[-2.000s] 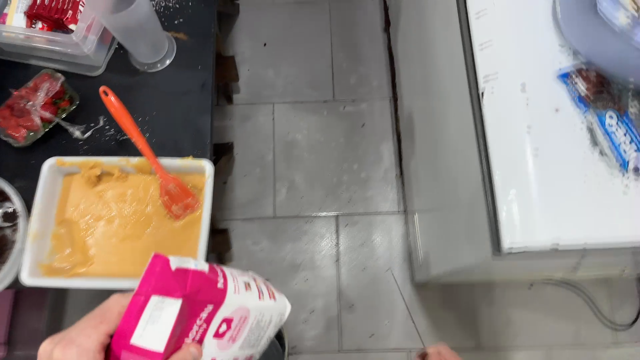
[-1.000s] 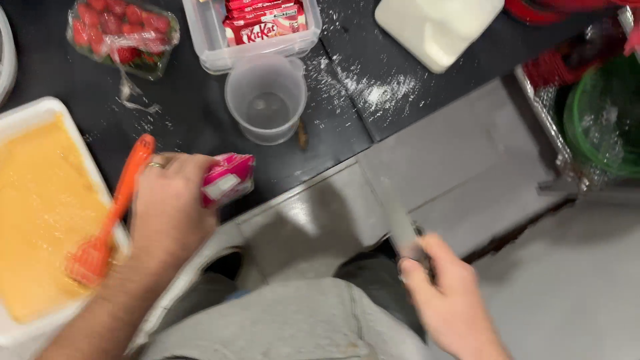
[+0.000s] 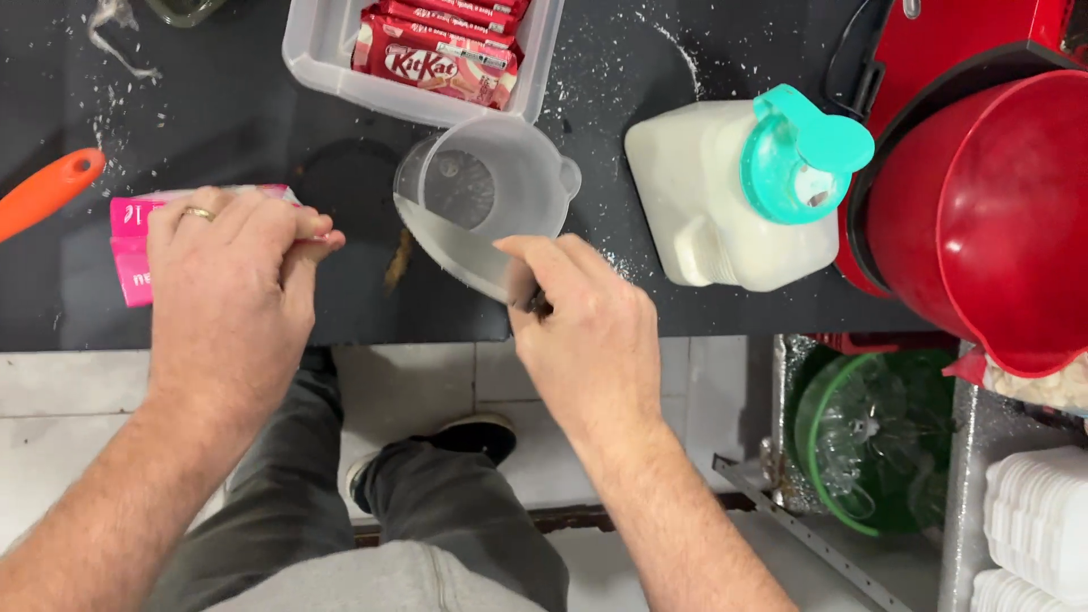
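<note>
My left hand (image 3: 234,272) is closed around a pink and white carton or packet (image 3: 130,255), which lies low over the black counter at the left; most of it is covered by the hand. My right hand (image 3: 591,319) grips a knife by its handle. The knife's blade (image 3: 450,251) points up and left, its edge just in front of a clear plastic cup (image 3: 510,178) with a small spout. Whether the blade touches the cup cannot be told. Above the cup stands a clear plastic tub (image 3: 323,72) holding several red KitKat packs (image 3: 433,64).
A white container with a turquoise lid (image 3: 718,187) stands right of the cup, beside a red mixer bowl (image 3: 1020,212). An orange spatula handle (image 3: 51,191) reaches in from the left. White powder specks the black counter (image 3: 357,297). Below right, a shelf holds a green bowl (image 3: 875,442) and white trays (image 3: 1037,510).
The view has swung from the floor to the counter. The knife, pointing up and left, has come in over the counter, nearer my left hand. Both hands keep their hold.
</note>
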